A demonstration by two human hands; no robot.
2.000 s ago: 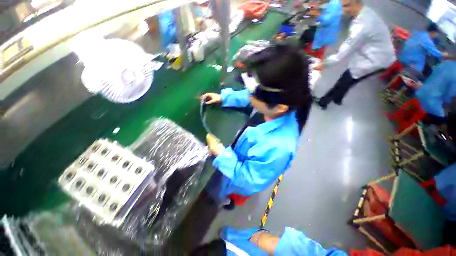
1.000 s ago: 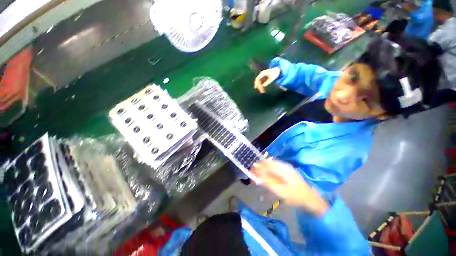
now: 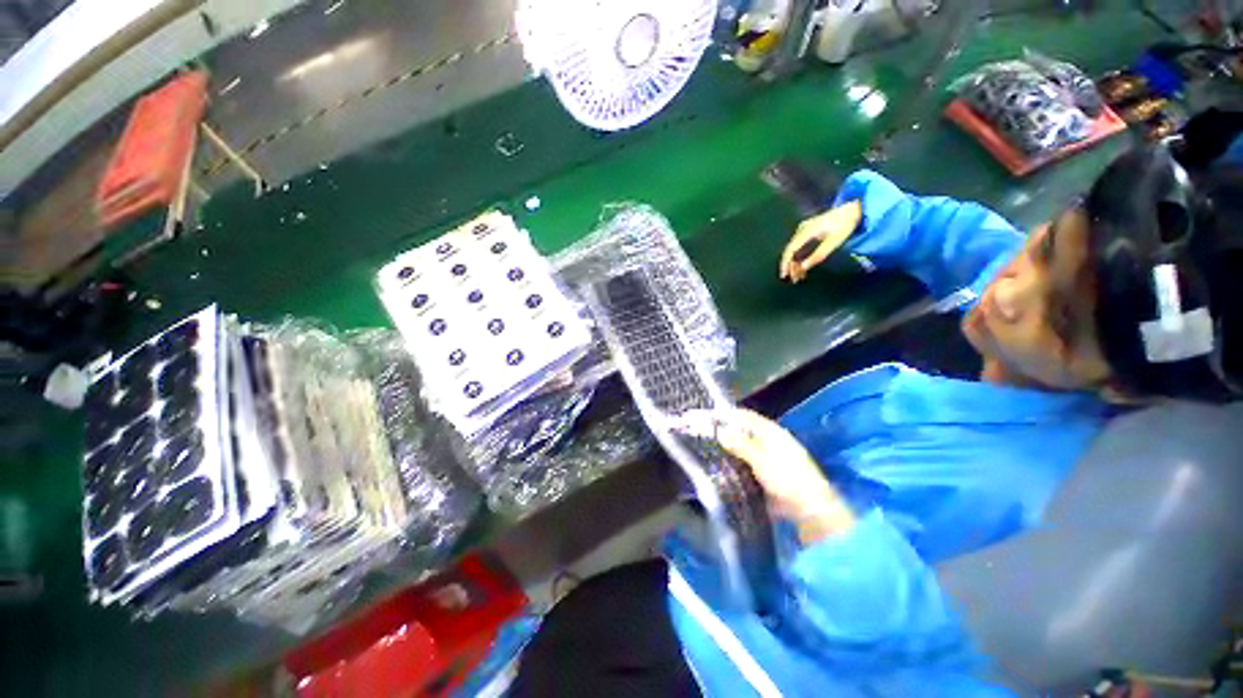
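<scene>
My right hand [image 3: 763, 457] reaches in from the lower right and holds a long dark gridded strip [image 3: 661, 341]. Its near end bends down below my fingers and is blurred. Its far end is over a clear-wrapped bundle [image 3: 682, 259]. My left hand is out of the picture. Left of the strip, a stack of white sheets with small dark-centred circles [image 3: 477, 321] lies on clear film. Further left, a stack of parts sheets with large black rounded shapes [image 3: 157, 450] leans on edge beside layered, film-wrapped sheets [image 3: 341, 450].
A coworker [image 3: 941, 436] in blue sits at the right, one hand [image 3: 825, 239] over the green bench [image 3: 368, 218]. A white fan [image 3: 634, 48] is at the top. A red tray [image 3: 1016, 143] holds a wrapped bundle. A red frame [image 3: 157, 143] stands far left; a red plastic object [image 3: 409, 634] is below the bench.
The view has swung left, showing the black parts stack. Two seconds ago the coworker held a thin strip in both hands; now my right hand holds the gridded strip, and the coworker's visible hand looks empty.
</scene>
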